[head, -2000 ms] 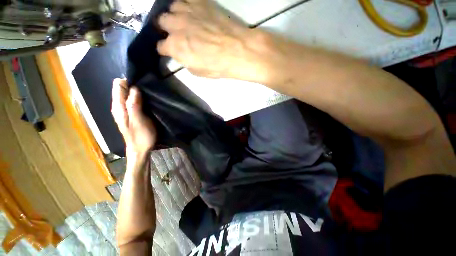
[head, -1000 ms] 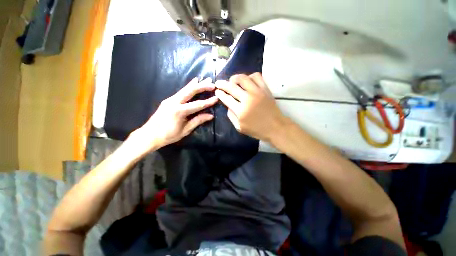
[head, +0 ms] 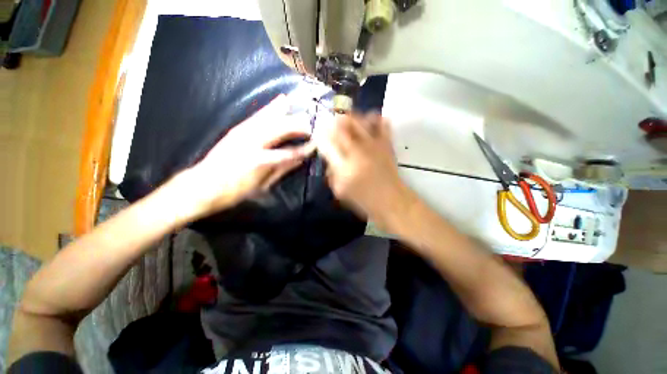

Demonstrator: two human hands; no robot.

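A black shiny leather panel [head: 197, 80] lies on the white machine bed, left of and under the sewing head, and hangs over the front edge onto the lap. A seam line runs down it between my hands. My left hand [head: 245, 157] lies on the leather with its fingers at the seam, just in front of the needle area. My right hand [head: 358, 164] is blurred and presses on the leather right beside it, close to the presser foot. The needle area [head: 340, 84] is brightly lit, and the fingertips are washed out and partly hidden.
Scissors [head: 512, 190] with yellow and red handles lie on the tabletop [head: 439, 201] at the right, beside small white and blue items. The white machine arm [head: 468, 44] spans the top right. Orange-taped cardboard [head: 55, 139] and a grey tray [head: 47, 25] are at the left.
The camera view has shifted. Both hands stay at the seam by the needle. The leather's right part now shows less beside my right hand, and my right hand is more blurred.
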